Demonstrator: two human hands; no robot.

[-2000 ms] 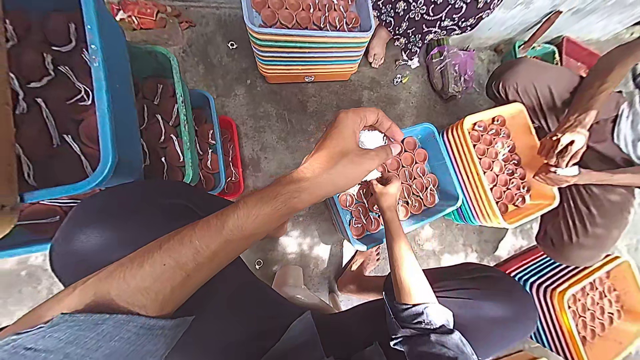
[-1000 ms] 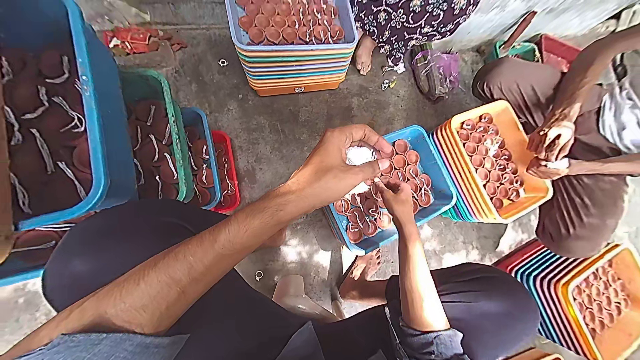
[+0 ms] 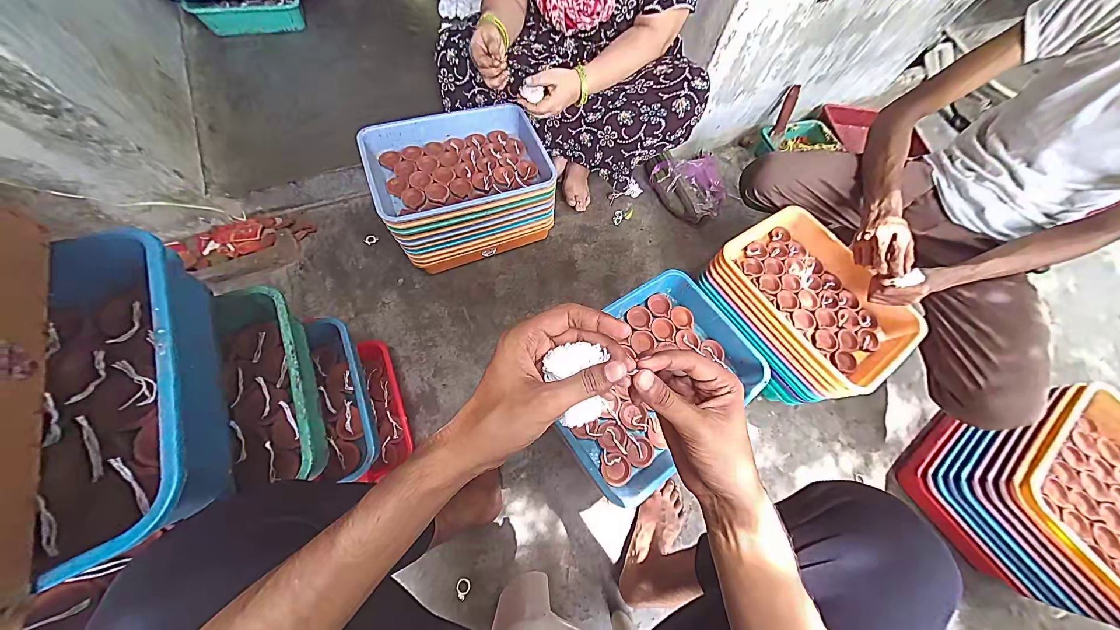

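My left hand (image 3: 547,376) holds a wad of white cotton (image 3: 575,372) against its palm, with thumb and forefinger pinched together at the fingertips. Touching those fingertips, my right hand (image 3: 696,402) pinches too, thumb against forefinger; whatever lies between the tips is too small to make out. Both hands are over a blue plastic tray (image 3: 759,372) that holds small round clay lamps (image 3: 641,339). Some of the lamps have white cotton wicks in them. My hands hide part of the tray.
Stacked trays of clay lamps stand ahead (image 3: 472,219), at right (image 3: 744,302) and at lower right (image 3: 989,499). On the left are a large blue tub (image 3: 188,376), a green one (image 3: 302,385) and a red one (image 3: 398,402). Two people sit nearby, their hands holding cotton.
My right hand has risen from the lamps in the blue tray to meet my left fingertips. The view has tilted up, showing more of the person ahead.
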